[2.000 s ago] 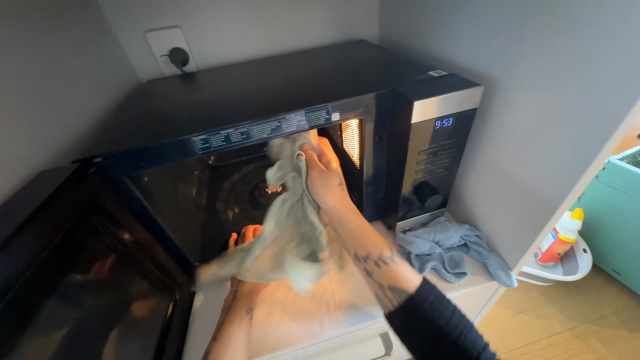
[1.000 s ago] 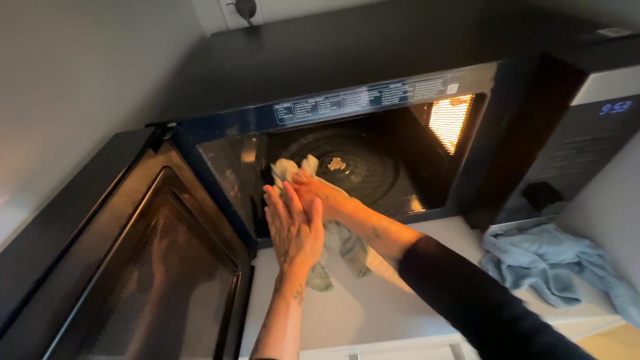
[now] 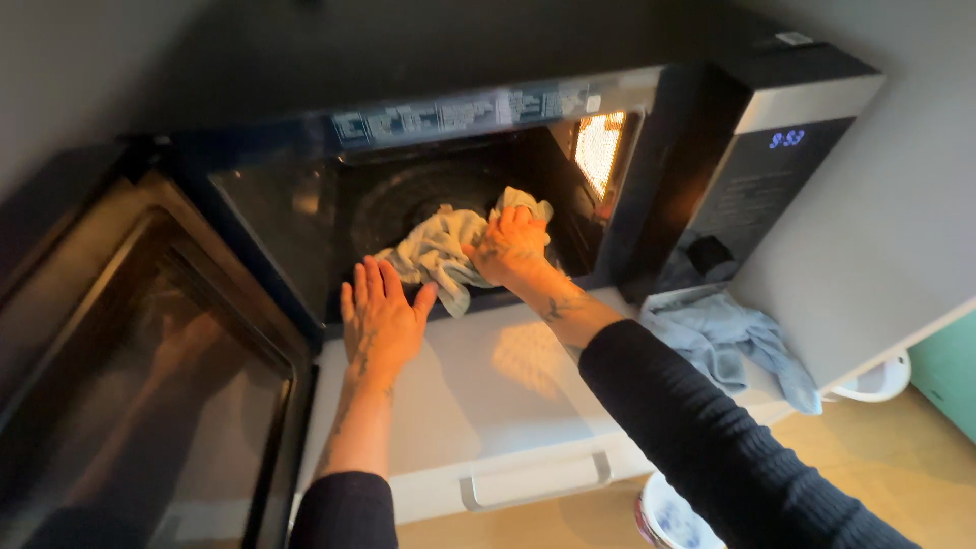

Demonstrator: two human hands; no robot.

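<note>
A pale, crumpled cloth (image 3: 442,245) lies spread over the floor of a lit black microwave oven (image 3: 656,183), one end hanging over the front edge. My right hand (image 3: 512,245) presses on the cloth's right end inside the cavity, its fingers curled over the fabric. At the cavity's front left edge, my left hand (image 3: 385,309) has its fingers spread and meets the cloth's left end; it grips nothing that I can see. Part of the turntable area shows behind the cloth.
The microwave door (image 3: 145,366) stands open at the left. A blue-grey cloth (image 3: 717,328) lies on the white shelf (image 3: 488,404) below the control panel. A drawer handle (image 3: 537,482) juts out in front. On the wooden floor stands a white tub (image 3: 675,515).
The pale cloth, bunched under both hands at the cavity's left front a second ago, is now spread wider across the opening. My right hand has moved right with its end; the hands are apart.
</note>
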